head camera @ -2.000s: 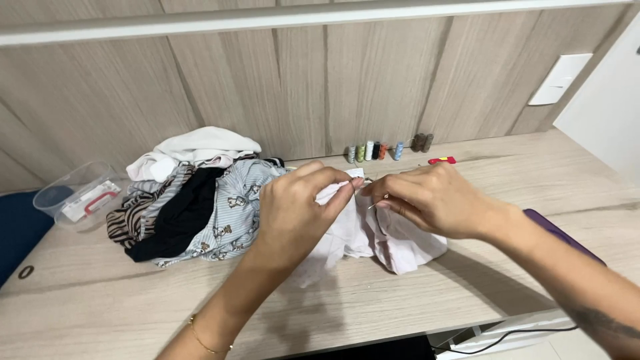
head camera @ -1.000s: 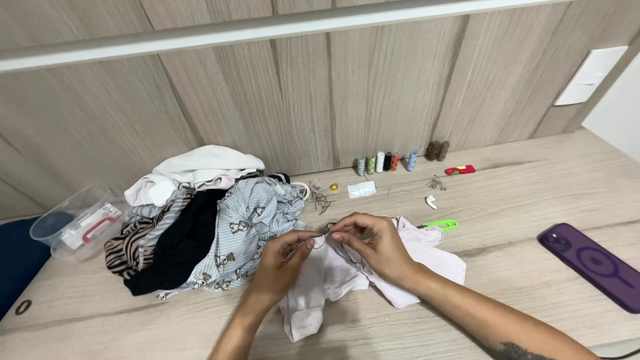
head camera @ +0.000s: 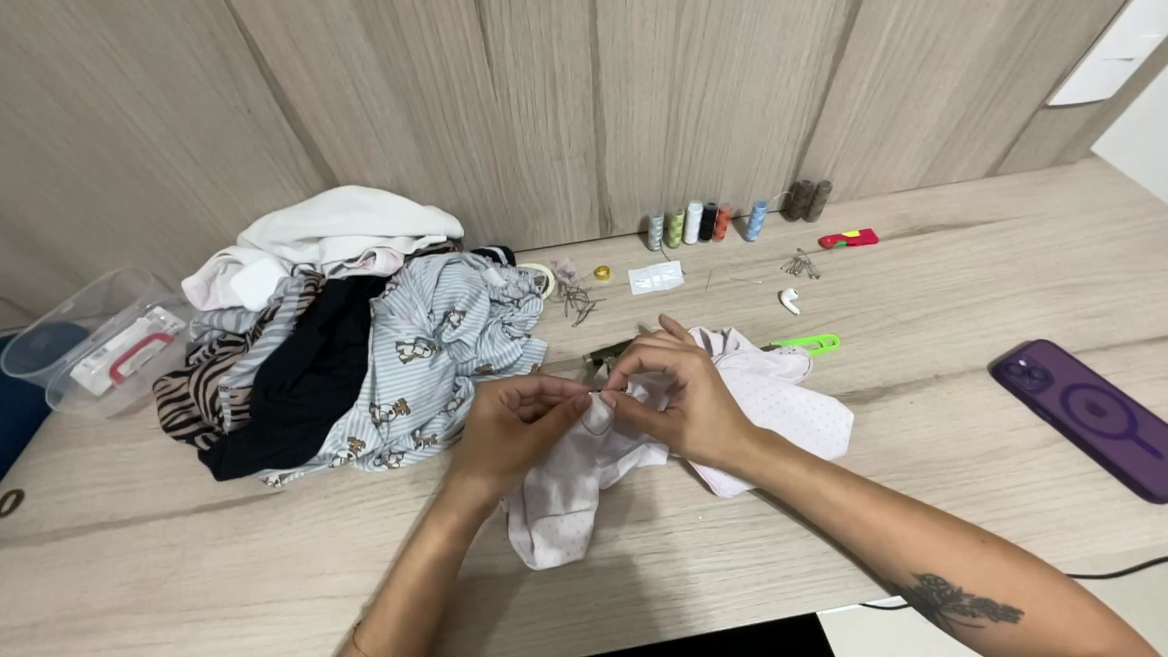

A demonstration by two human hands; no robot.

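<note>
Near the middle of the view, my left hand (head camera: pixel 525 424) pinches the edge of a pale pink dotted cloth garment (head camera: pixel 561 511). Close beside it, my right hand (head camera: pixel 680 392) has thumb and forefinger closed at the same edge, with a dark thin line of thread or a needle between the fingertips; which of these cannot be told. The garment hangs below the fingers onto the wooden desk and spreads out to the right under my right wrist. Lime green thread snips (head camera: pixel 812 344) lie behind the cloth, and a dark spool-like object (head camera: pixel 607 354) lies partly hidden behind my right hand.
Folded clothes (head camera: pixel 319 365) are heaped at left beside a clear plastic box (head camera: pixel 119 356). Thread spools (head camera: pixel 693 222) stand along the back panel. Safety pins (head camera: pixel 800 265), loose pins (head camera: pixel 577 301), a white packet (head camera: pixel 655 276), an earbud (head camera: pixel 790 300) and a red item (head camera: pixel 849 238) lie forward. A purple phone (head camera: pixel 1086 415) lies right.
Two seconds ago my hands were raised and farther apart, with thread or a needle by the right fingers. Now they meet low over the desk. The view has shifted.
</note>
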